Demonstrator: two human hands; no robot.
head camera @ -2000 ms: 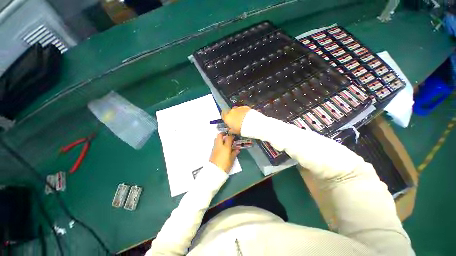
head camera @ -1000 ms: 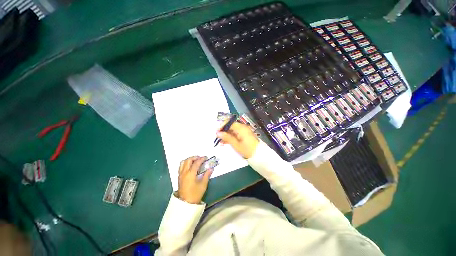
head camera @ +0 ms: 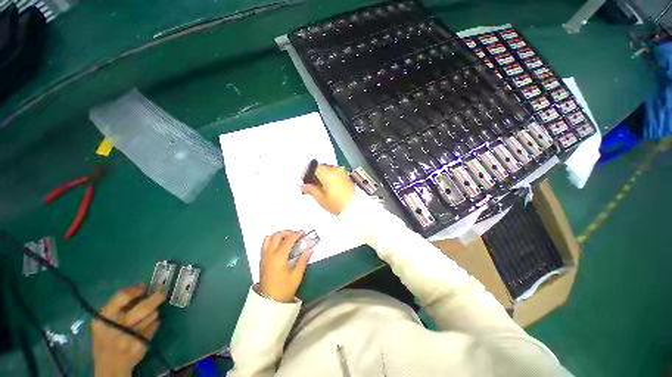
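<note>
My left hand [head camera: 278, 266] holds a grey electronic module [head camera: 303, 244] over the lower part of the white paper sheet [head camera: 258, 166]. My right hand [head camera: 331, 190] is higher on the sheet and grips a dark pen-like tool [head camera: 311, 174]; its tip is hard to make out. A silver module [head camera: 364, 180] lies just right of my right hand, beside the blister tray. Two more modules [head camera: 185, 286] lie side by side on the green mat at left.
Another person's hand [head camera: 125, 328] reaches in at lower left, by the left module. Red-handled pliers [head camera: 81, 199], a bubble bag [head camera: 158, 147] and a yellow note [head camera: 105, 146] lie left. A black blister tray [head camera: 413, 88], a second filled tray [head camera: 530, 81] and a carton [head camera: 564, 243] are right.
Another person's hand has come in at lower left, at the paired modules. My right hand has moved slightly left and up with the tool more upright. My left hand still holds the module.
</note>
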